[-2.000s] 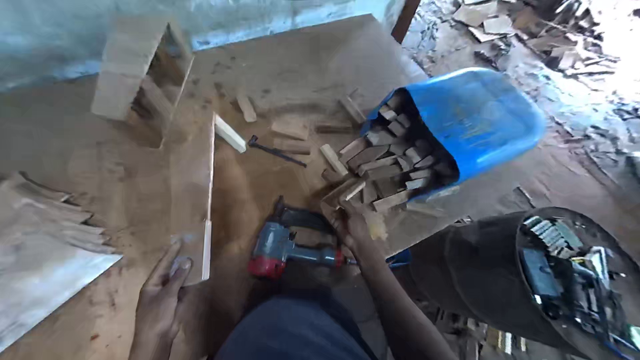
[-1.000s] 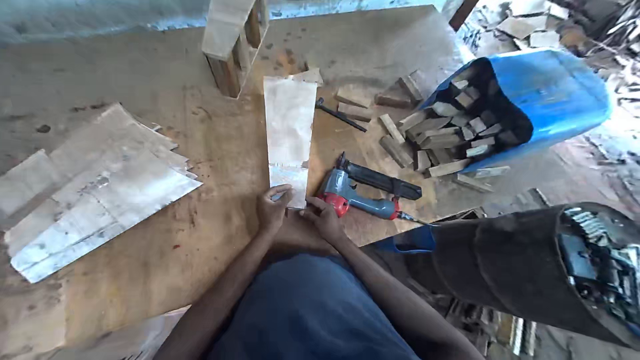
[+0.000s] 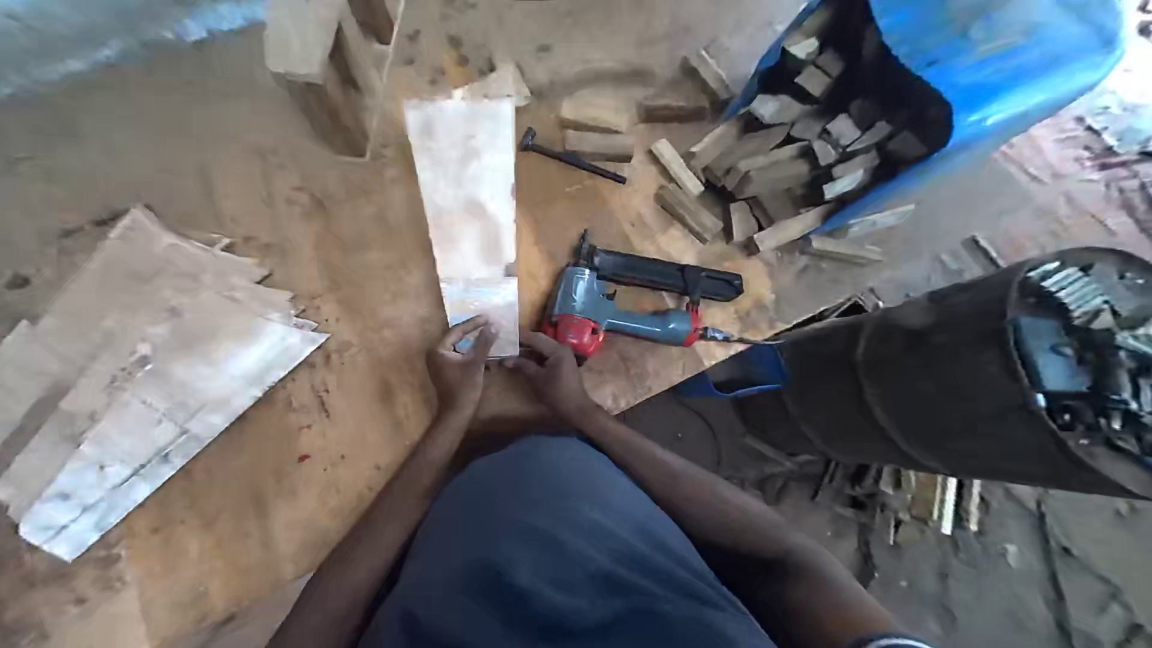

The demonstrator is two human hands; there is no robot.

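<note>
A long, tapering thin wooden panel (image 3: 468,193) lies on the wooden table in front of me. My left hand (image 3: 461,364) grips its near end, with the thumb on the upper face. At the near right corner of the panel is my right hand (image 3: 551,371), its fingertips at the edge; whatever they pinch there is hidden. Just right of the panel lies a grey and red pneumatic nailer (image 3: 621,310) with a black magazine, joined to an air hose. Beyond it rests a small black hammer (image 3: 573,163). Wood blocks (image 3: 765,171) spill from a blue plastic drum (image 3: 1017,81).
Stacked thin wooden panels (image 3: 162,360) cover the table's left side. An assembled wooden piece (image 3: 328,76) stands at the back. Right of the table edge, a dark metal barrel (image 3: 927,369) carries metal parts on top. Wood scraps (image 3: 936,499) lie on the ground below.
Two seconds ago the panel stood on edge near my left hand, with my right hand by the blocks; now it lies flat with both hands at its near end. The view has moved closer.
</note>
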